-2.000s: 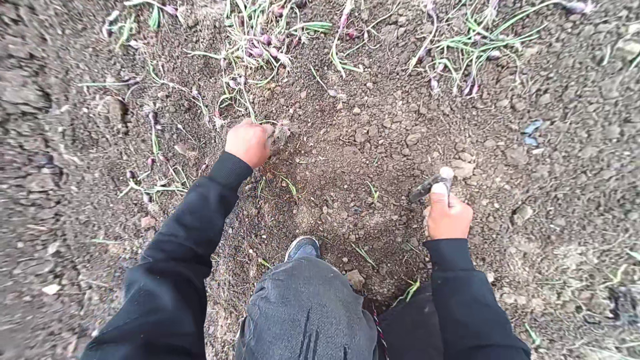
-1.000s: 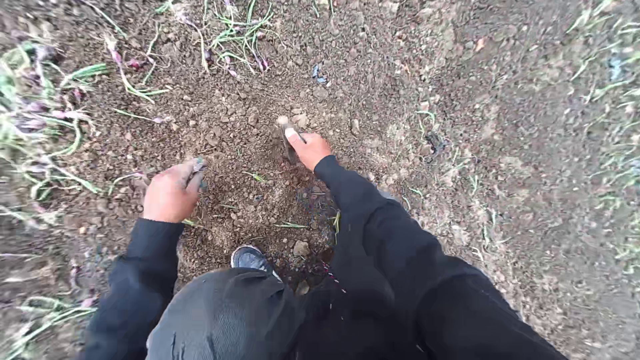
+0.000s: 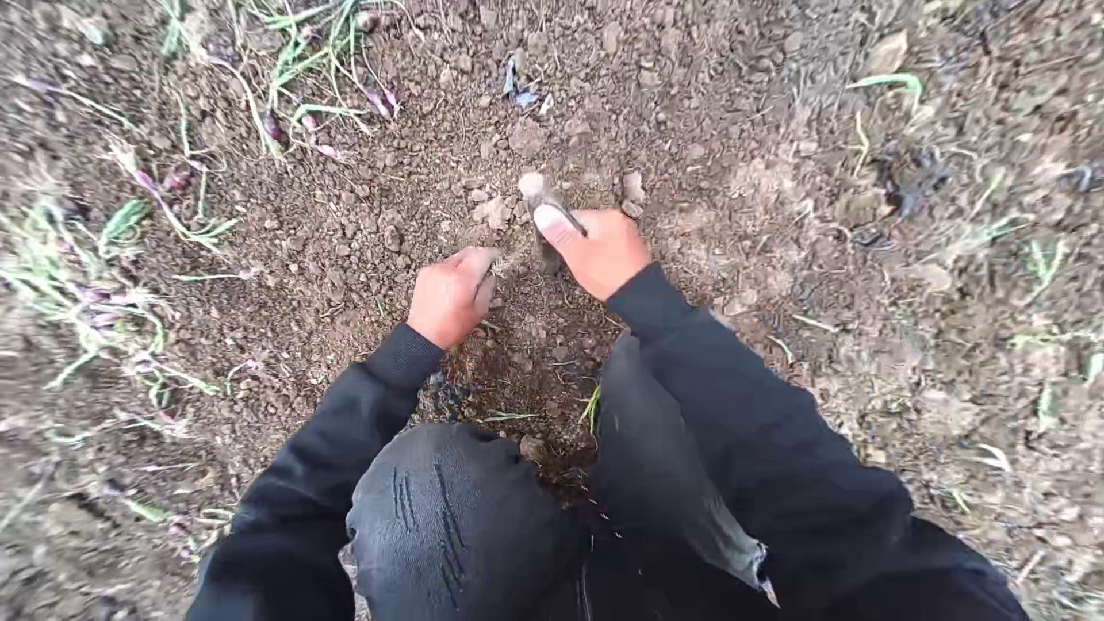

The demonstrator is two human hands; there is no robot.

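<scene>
My right hand [image 3: 595, 246] grips a small hand tool [image 3: 535, 188] with a pale rounded end; its dark part points down at the soil, and its exact kind cannot be told. Just left of it, my left hand [image 3: 453, 293] is low over the soil with its fingers drawn together. Something thin and pale shows at its fingertips, too blurred to name. Pulled onion plants with purple bulbs [image 3: 272, 128] and green leaves lie at the upper left, and a pile of them [image 3: 103, 302] lies at the left edge.
Loose cloddy soil [image 3: 414, 190] surrounds both hands. A blue scrap [image 3: 520, 90] lies beyond them. My knee [image 3: 466, 509] is close below the left hand. Green sprigs [image 3: 591, 407] stand or lie near my legs, and more greenery is scattered on the right.
The view has turned and shifted. My hands, wide apart two seconds ago, are now close together. The tool stays in my right hand.
</scene>
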